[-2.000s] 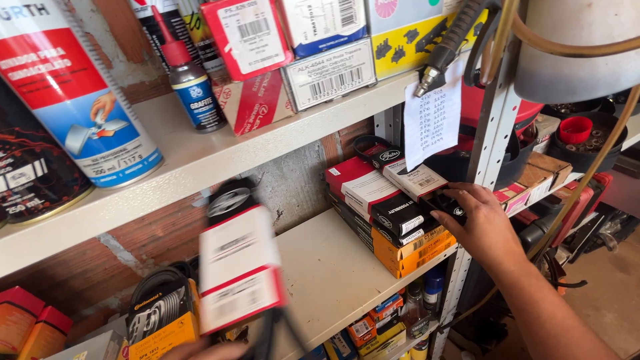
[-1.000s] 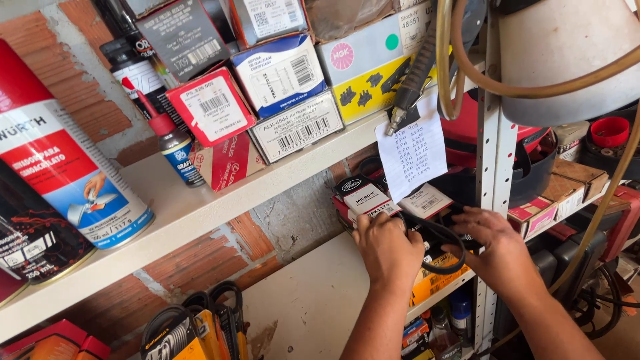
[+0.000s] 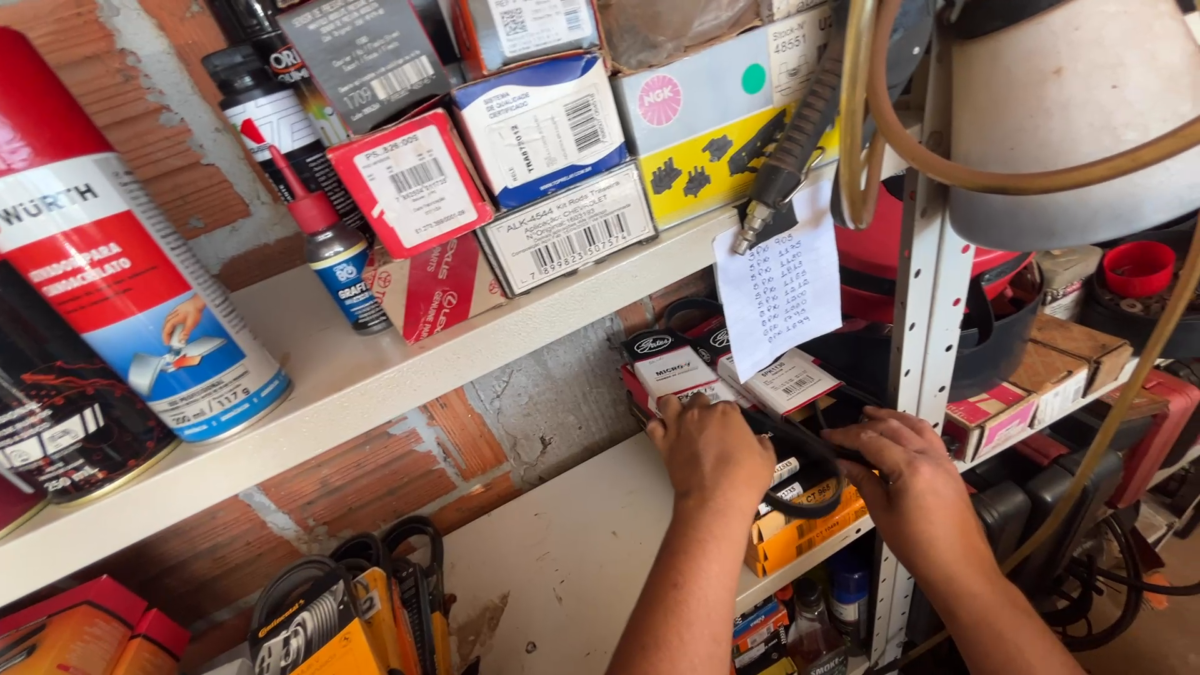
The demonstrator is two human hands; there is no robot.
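Observation:
My left hand (image 3: 711, 450) rests on the near end of a Gates belt sleeve (image 3: 670, 368), which lies on a stack of boxes on the lower shelf. A second Gates sleeve (image 3: 783, 380) lies to its right, partly under a handwritten paper list (image 3: 780, 291). A black rubber belt (image 3: 814, 506) loops out between my hands and hangs over the stack's front. My right hand (image 3: 891, 459) is at the belt's right side, fingers bent; its grip is partly hidden. Orange boxes (image 3: 811, 534) form the bottom of the stack.
The upper shelf's edge (image 3: 422, 366) crosses above my hands, holding spray cans (image 3: 141, 244) and part boxes (image 3: 562, 230). An air blow gun (image 3: 792, 141) and hose (image 3: 1041, 164) hang near the perforated metal upright (image 3: 928, 309). More packaged belts (image 3: 356, 609) stand at lower left.
Two seconds ago my left hand was at the lower left by a white-and-red belt sleeve; it is now on the stack beside my right hand. The view has shifted.

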